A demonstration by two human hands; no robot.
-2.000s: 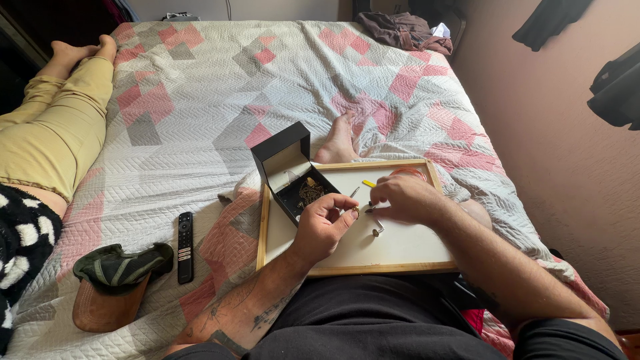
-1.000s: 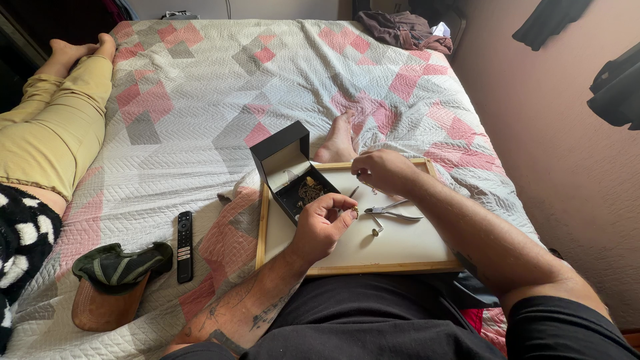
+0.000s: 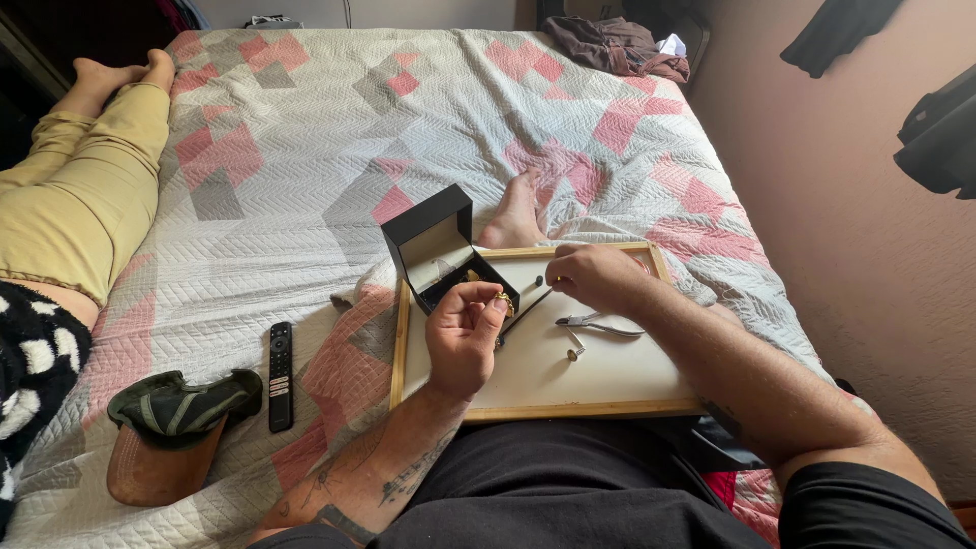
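My left hand pinches a small gold-coloured piece of jewellery between thumb and fingers, beside an open black box with a pale lining and gold-coloured pieces inside. My right hand is closed around the upper end of a thin dark rod-like tool, which slants down toward the left hand. Below the right hand lie metal nippers and a small metal piece with a round end. A small dark cylindrical thing rests near the box. All lie on a white wood-framed board.
The board lies over my lap on a quilted bedspread. To the left are a remote control and a cap. Another person's legs stretch along the left edge. My bare foot is beyond the board; crumpled clothing lies farther off.
My right hand has come down slightly and now holds the thin dark tool. The nippers, under the right hand two seconds ago, lie on the board. A gold-coloured piece now shows in my left hand.
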